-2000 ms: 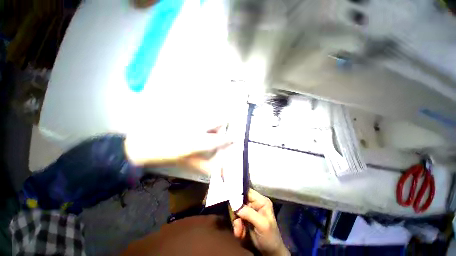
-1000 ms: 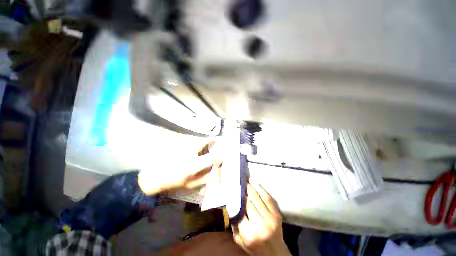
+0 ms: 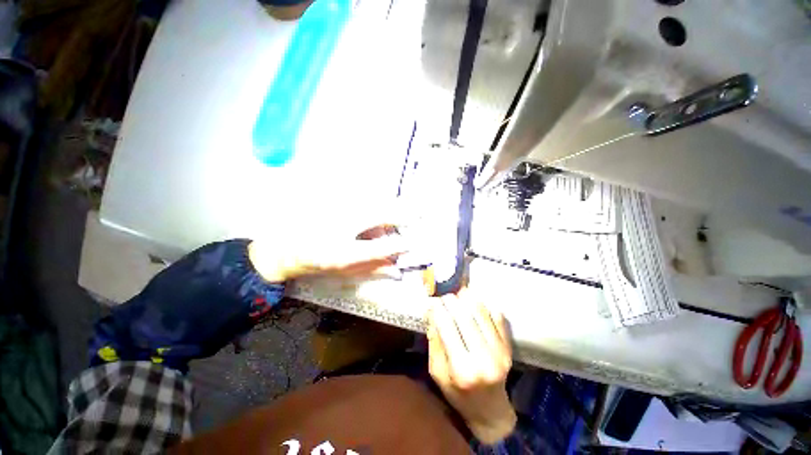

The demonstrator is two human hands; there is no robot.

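The navy-edged band (image 3: 465, 218) runs from the needle area towards me beside a very bright white area. Its near end curves left, with a small tan part showing. My right hand (image 3: 469, 348) pinches that near end at the table edge. My left hand (image 3: 333, 258) lies flat on the table left of the band, fingertips towards it; glare hides whether they hold anything. The sewing machine head (image 3: 614, 80) stands above and right of the band. A dark strip (image 3: 468, 67) extends behind the needle area. Glare hides the presser foot.
A bright blue bottle-shaped object (image 3: 298, 89) lies on the white table (image 3: 178, 160) at the left. Striped white pieces (image 3: 636, 258) lie right of the needle. Red-handled scissors (image 3: 766, 351) lie at the right edge. A pale thread crosses from the metal thread guide (image 3: 702, 107).
The view has shifted, and the machine head now covers less of it. The band's near end has moved closer to the needle, with my right hand following. The hanging white end has gone from view.
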